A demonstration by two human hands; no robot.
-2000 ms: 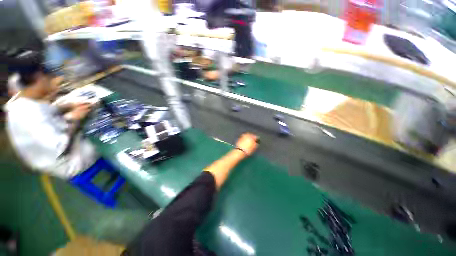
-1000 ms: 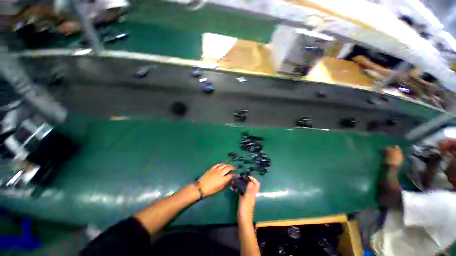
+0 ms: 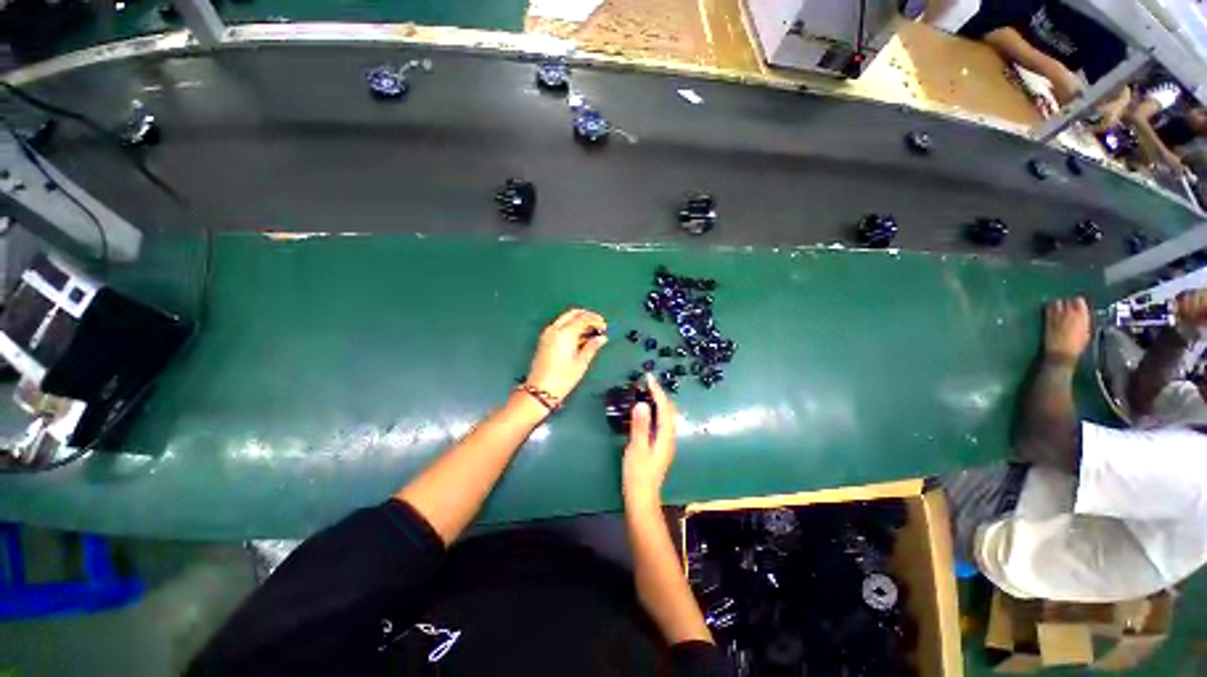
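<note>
My right hand (image 3: 649, 443) holds a black, roundish housing (image 3: 622, 409) low over the green bench top (image 3: 331, 357). My left hand (image 3: 567, 355) is up and to the left of it, with a tiny dark piece (image 3: 593, 333) pinched at the fingertips, apart from the housing. A loose heap of small black shiny fittings (image 3: 688, 318) lies on the bench just beyond and right of my hands. A few single fittings lie between the heap and my hands.
The grey conveyor belt (image 3: 331, 172) carries spaced black housings and small blue-silver units. An open carton (image 3: 810, 497) of black parts is at my lap, right side. A black and white fixture (image 3: 80, 331) stands at left. A neighbouring worker's arm (image 3: 1052, 397) rests at right.
My left hand has moved up and away from the housing, now with a small piece at its fingertips. My right hand still holds the housing, slightly higher in the picture. The view has tilted down.
</note>
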